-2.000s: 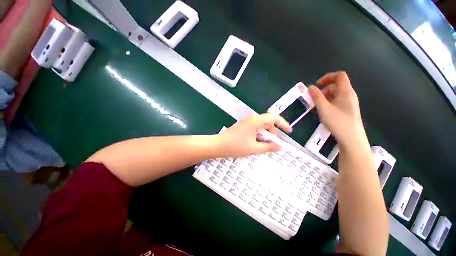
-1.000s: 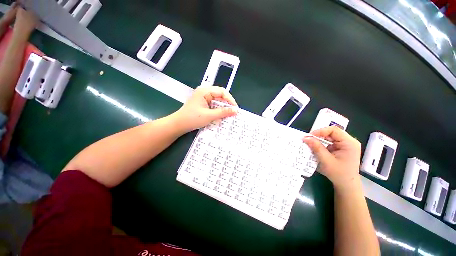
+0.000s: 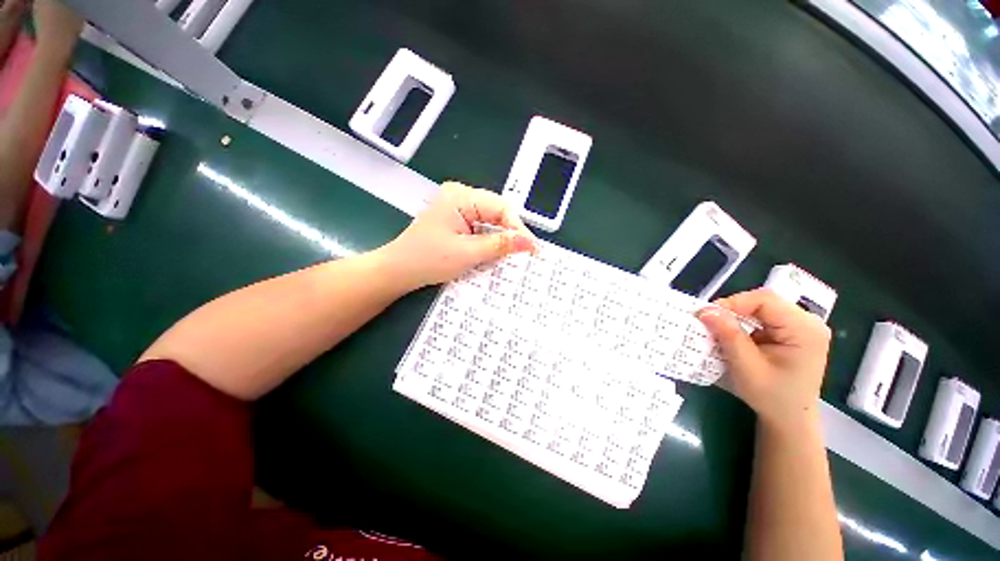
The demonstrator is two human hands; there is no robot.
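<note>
A white label sheet [image 3: 592, 298] with rows of small dark print is held at its upper edge by both hands. My left hand [image 3: 466, 236] pinches its upper left corner. My right hand [image 3: 773, 345] pinches its right end. The sheet lies over a label sheet stack [image 3: 537, 422] on the bench, so its lower border is hard to tell from the stack. No single label can be made out at my fingertips. A white plastic housing [image 3: 518, 181] is just beyond my left hand, and another housing [image 3: 656, 268] is beyond the sheet's upper edge.
More housings [image 3: 890, 373] lie on the dark green conveyor belt [image 3: 658, 99]. The metal side rail [image 3: 329, 159] runs between bench and belt, with a bracket post [image 3: 165, 55] at upper left. Stacked housings [image 3: 97, 162] stand left near a neighbouring worker's arm [image 3: 33, 104].
Since two seconds ago, my right hand has left the housing and gripped the sheet's right end. My left hand has moved left to the corner. Over the last second, the belt housings have shifted right.
</note>
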